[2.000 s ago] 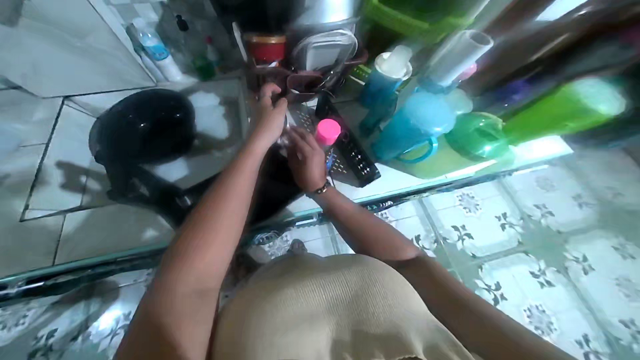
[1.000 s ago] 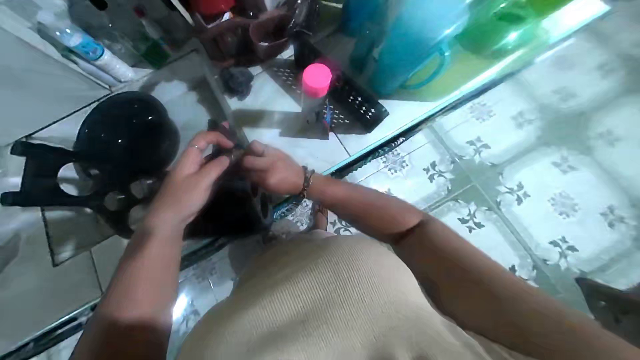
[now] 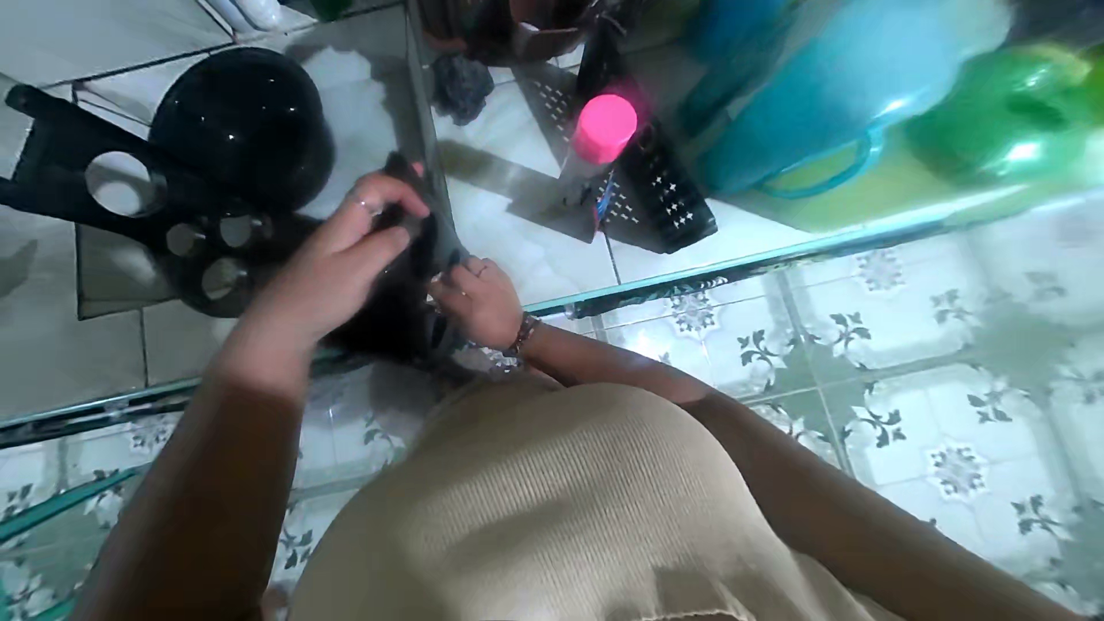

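My left hand (image 3: pixel 354 250) grips the upper edge of a black plastic piece (image 3: pixel 388 302), thumb and fingers pinched near its top. At its right edge, my right hand (image 3: pixel 483 297) has curled fingers on the same dark piece; their exact hold is partly hidden. A flat black plastic part with round holes (image 3: pixel 198 237) extends to the left, and whether it joins the held piece cannot be told. Behind it sits a round black bowl (image 3: pixel 241 125). A clear container with a pink lid (image 3: pixel 606 129) stands to the right, beside a black perforated basket (image 3: pixel 673 190).
A blue plastic pitcher (image 3: pixel 811 112) and a green rounded container (image 3: pixel 1009 129) stand at the right. A dark crumpled scrubber (image 3: pixel 462 86) lies on the tiles behind my right hand. The counter's glass-like front edge (image 3: pixel 655 280) runs below the basket.
Both hands have moved left and nearer from beside the pink-lidded container to the black plastic piece. The flat part with round holes, at the left a second ago, stays there. The view has shifted.
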